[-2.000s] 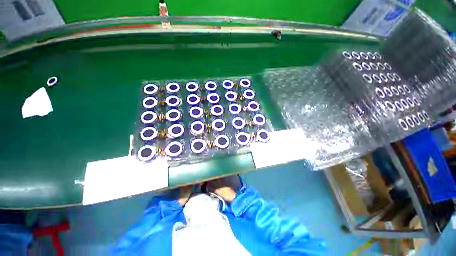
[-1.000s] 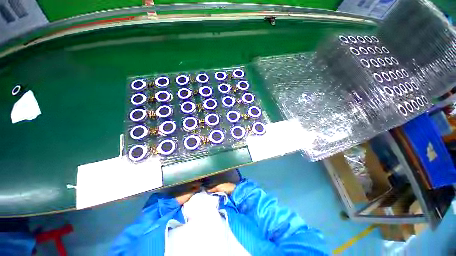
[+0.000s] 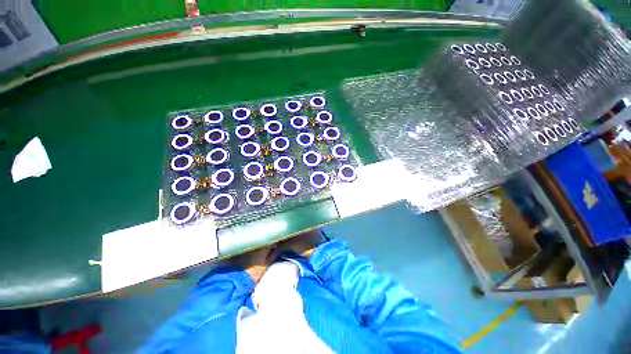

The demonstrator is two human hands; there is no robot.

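A clear blister tray (image 3: 234, 166) lies on the green bench, filled with rows of ring modules (image 3: 222, 177) with white ring faces and dark centres. Small brown-copper bits show between the discs. My left hand (image 3: 257, 262) and my right hand (image 3: 304, 243) are low in front of my body at the bench's near edge. Both are small, blurred and partly hidden by the edge and sleeves. Whether they hold anything cannot be told.
An empty clear tray (image 3: 394, 114) lies right of the filled one. Stacked trays (image 3: 553, 62) with ring modules stand far right. White cards (image 3: 159, 253) lie at the near edge, a white paper piece (image 3: 31, 160) at left. A cart with a carton and blue bin (image 3: 588, 190) stands lower right.
The view has shifted, so the bench items sit a little differently in the picture. The lone ring near the white paper is no longer in view. My hands stay low by the bench edge.
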